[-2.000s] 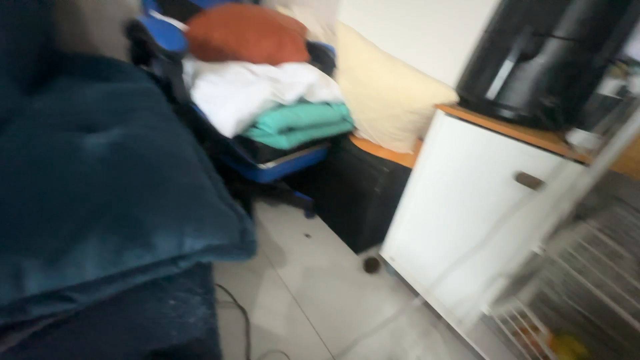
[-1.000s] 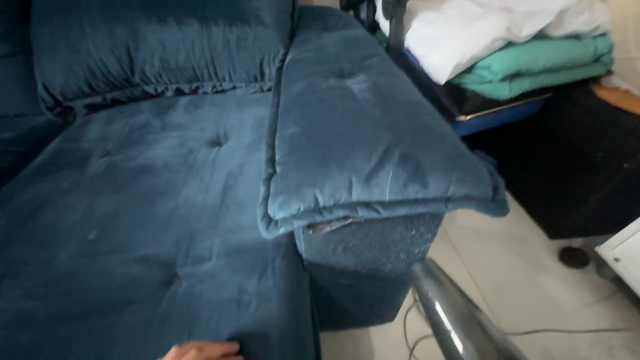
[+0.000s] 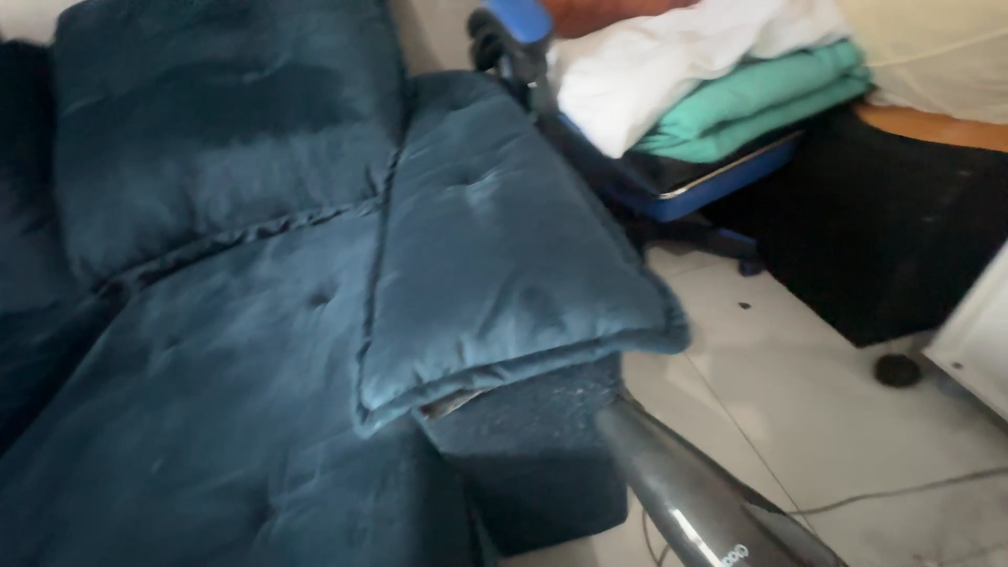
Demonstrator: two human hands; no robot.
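Observation:
Neither my left hand nor my right hand shows at this moment. A dark grey, glossy handheld vacuum cleaner [image 3: 693,488] enters from the bottom right, its narrow end at the front of the sofa's arm [image 3: 543,457]; what holds it is out of view. On that arm lies a blue velvet tufted pad [image 3: 504,260] with a piped edge. The blue seat cushion [image 3: 213,394] spreads to the left of it, and a back cushion [image 3: 228,134] stands behind the seat. Pale specks dot the front of the arm.
A blue and black office chair [image 3: 685,205] behind the arm carries a white cloth [image 3: 654,71] and a folded green cloth [image 3: 764,102]. A black cabinet or box [image 3: 882,228] and a white cabinet [image 3: 976,339] stand at the right. A cable [image 3: 890,494] runs over the tiled floor [image 3: 732,378].
The hand seen at the bottom edge one second ago is out of view. The vacuum's end has come up against the front of the sofa arm. The view has shifted.

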